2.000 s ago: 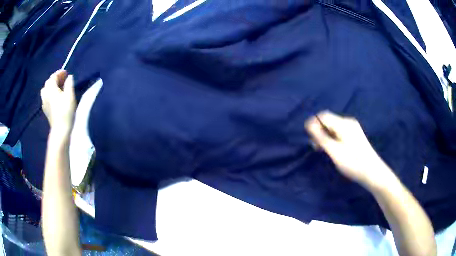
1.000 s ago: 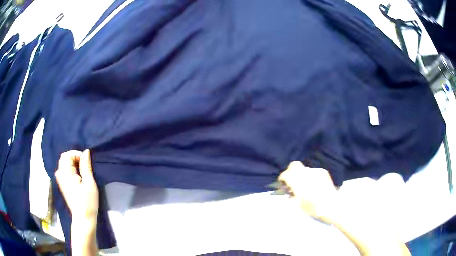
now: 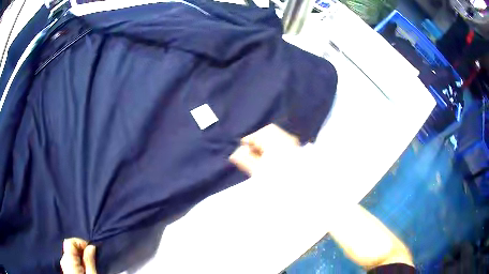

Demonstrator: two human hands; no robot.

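Observation:
A navy jacket (image 3: 139, 123) lies spread on a white table (image 3: 252, 225), its dark inside facing up. A small white care label (image 3: 204, 116) shows near its middle. My left hand (image 3: 78, 258), cut off by the bottom edge, pinches the jacket's lower edge, and folds fan out from the grip. My right hand (image 3: 262, 150) is blurred and overexposed, over the jacket's lower right edge. Its fingers look curled. Whether it holds snips or cloth cannot be told.
A metal flask (image 3: 296, 16) stands at the table's back. A thin dark strip (image 3: 360, 69) lies on the table at right. A blue crate (image 3: 423, 51) with dark contents stands beyond the table's right edge, over a blue floor (image 3: 413, 182).
The view has swung to the right, bringing the flask, crate and floor in. The jacket and label appear further left. My left hand still pinches the edge; my right hand is higher in the picture.

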